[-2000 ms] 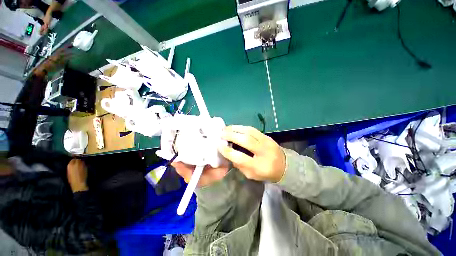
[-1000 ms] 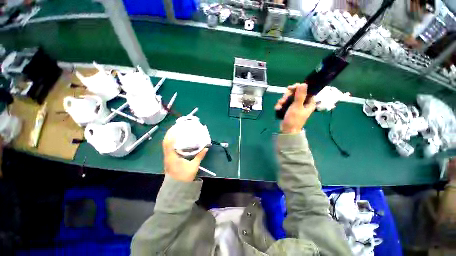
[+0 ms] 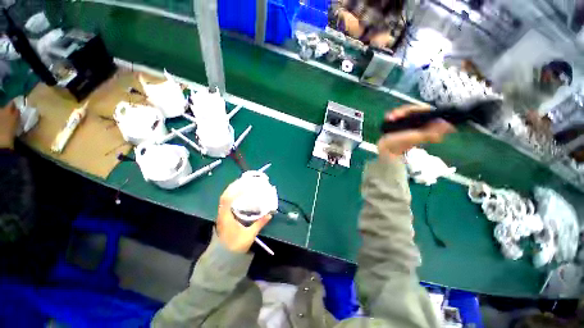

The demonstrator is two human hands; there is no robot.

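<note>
My left hand (image 3: 234,224) holds a white camera housing (image 3: 255,194) at the bench's front edge, its round face up. One antenna (image 3: 264,245) sticks out toward me, and a black cable tail (image 3: 292,205) lies to its right. My right hand (image 3: 410,132) is raised over the back of the bench and grips a black electric screwdriver (image 3: 448,116), which lies nearly level and is blurred. The silver-grey screw feeder (image 3: 339,136) stands between the two hands, further back.
Several white units with antennas (image 3: 165,165) stand left by the cardboard sheet (image 3: 96,142), with a cream tube (image 3: 69,127) on it. A black box device (image 3: 80,63) is far left. White housings (image 3: 512,218) are heaped right. Another person's hand (image 3: 9,124) is at the left edge.
My right hand has moved slightly up and right, and the screwdriver has tipped from slanted to nearly level. Two seconds ago both hands were on a housing. The camera view has turned.
</note>
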